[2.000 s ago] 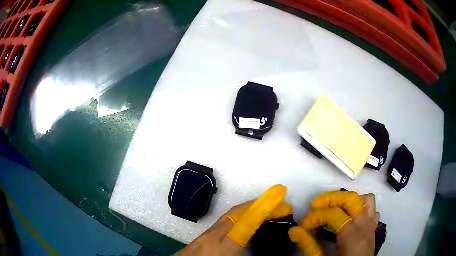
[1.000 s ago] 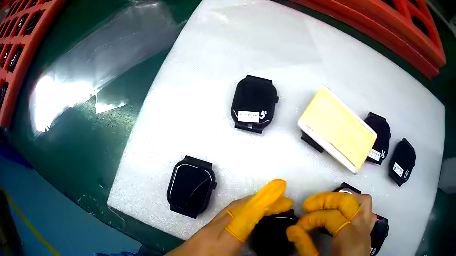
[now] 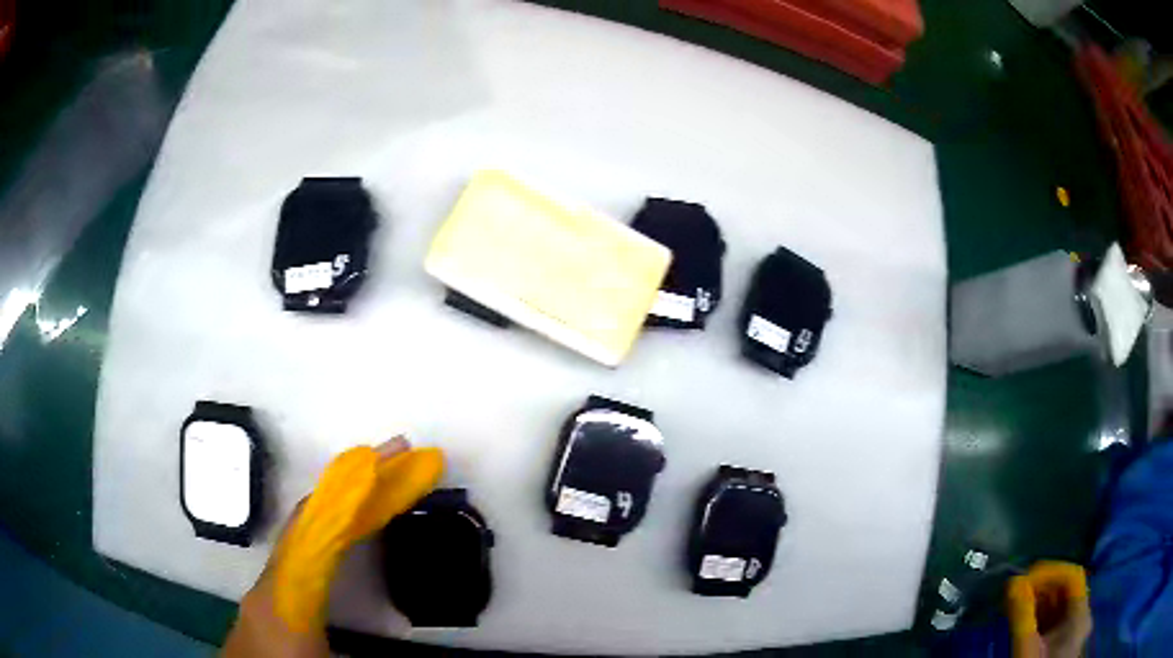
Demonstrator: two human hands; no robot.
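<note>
My left hand [image 3: 337, 533], in orange-yellow finger cots, is beside the upper left of a black smartwatch [image 3: 439, 560] at the front of the white foam sheet [image 3: 367, 373]. Its fingers are bent and close together; whether they grip the watch is unclear. A hand in the same finger cots, seemingly my right hand [image 3: 1051, 611], is small at the lower right, off the foam sheet. Its fingers point up; what it holds cannot be told. Other watches with white labels and digits lie beyond, including one marked 9 [image 3: 605, 472].
A pale yellow pad [image 3: 551, 264] partly covers a watch. A watch with a bright white face [image 3: 220, 474] lies left. Small white labels [image 3: 949, 593] are on the green surface right of the foam. A red-orange tray [image 3: 823, 28] stands at the back. A blue sleeve [image 3: 1138, 533] is far right.
The view has swung right, so the foam sheet sits further left. My right hand has left the watches. Two labelled watches it partly covered now show fully. The lower-left watch face now looks white.
</note>
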